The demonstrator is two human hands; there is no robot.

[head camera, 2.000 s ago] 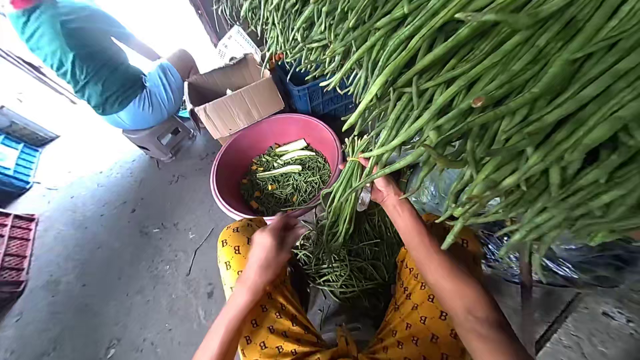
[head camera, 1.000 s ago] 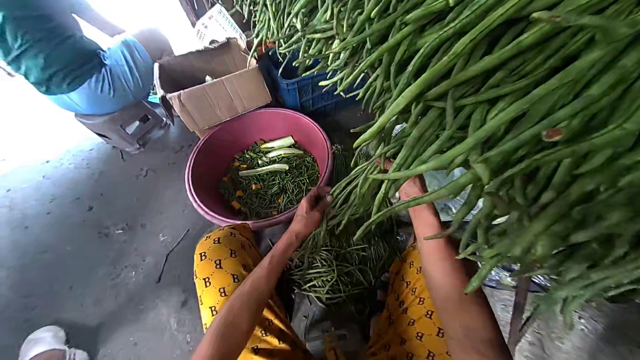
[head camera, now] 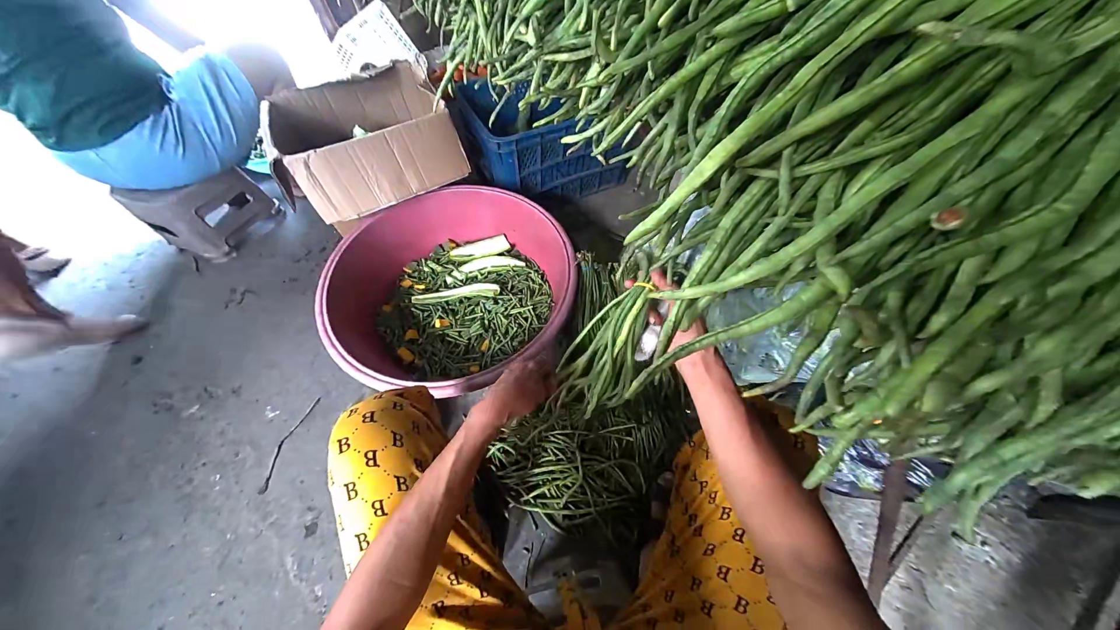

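My right hand (head camera: 682,337) is closed round a bunch of long green beans (head camera: 612,337) with a yellow band near its top, partly hidden under the overhanging beans. At the lower left of that bunch is my left hand (head camera: 521,389), close to the pink tub's rim; it is blurred, and whether its fingers hold bean tips cannot be told. Between my knees lies a heap of thin green beans (head camera: 577,472). The pink plastic tub (head camera: 337,315) holds cut green bean pieces, orange bits and several pale green vegetable strips. A large pile of long beans (head camera: 840,201) overhangs from the right.
Behind the tub stand an open cardboard box (head camera: 381,171) and a blue plastic crate (head camera: 542,157). A person in blue shorts (head camera: 188,122) sits on a grey plastic stool (head camera: 197,210) at upper left. Another person's foot (head camera: 79,332) shows at the left edge. Clear plastic (head camera: 761,332) lies right of my right hand.
My left hand has moved from beside the bunch's upper part to its lower left. A foot at the lower left a second ago now shows farther up the left edge. The view has shifted.
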